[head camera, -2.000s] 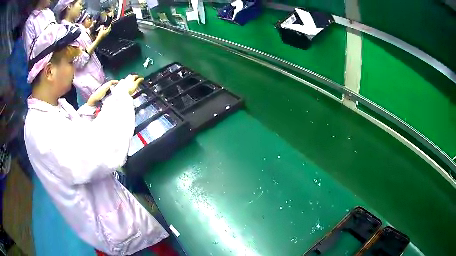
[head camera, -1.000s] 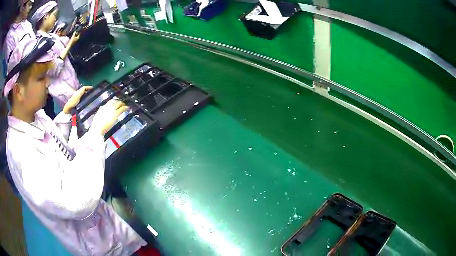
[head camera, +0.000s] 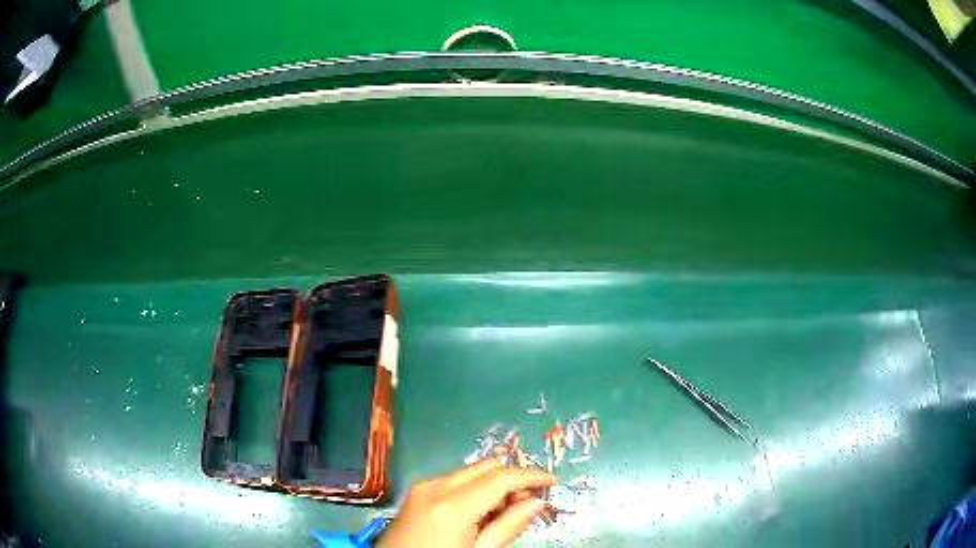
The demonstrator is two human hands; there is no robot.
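My left hand (head camera: 466, 507) comes in from the bottom edge, palm down, with its fingertips at the near side of a loose pile of tiny orange, white and grey parts (head camera: 557, 437). Whether a part is between the fingers cannot be told. A bright blue band (head camera: 351, 536) is at its wrist. Left of the hand stand two side-by-side stacks of phone middle frames, the left stack (head camera: 219, 401) and the right stack (head camera: 382, 412), black inside with orange-copper edges. My right hand is not in view.
Silver tweezers (head camera: 701, 397) lie alone right of the pile on the glossy green bench (head camera: 514, 369). White specks lie at the left. A metal rail (head camera: 599, 64) runs along the back below the green panel. Blue fabric (head camera: 956, 527) shows at the lower right edge.
The view has swung right and down, from the pink-smocked neighbour and trays to the bench in front. The frames now show fully at left. My left hand, the pile and tweezers have come into view.
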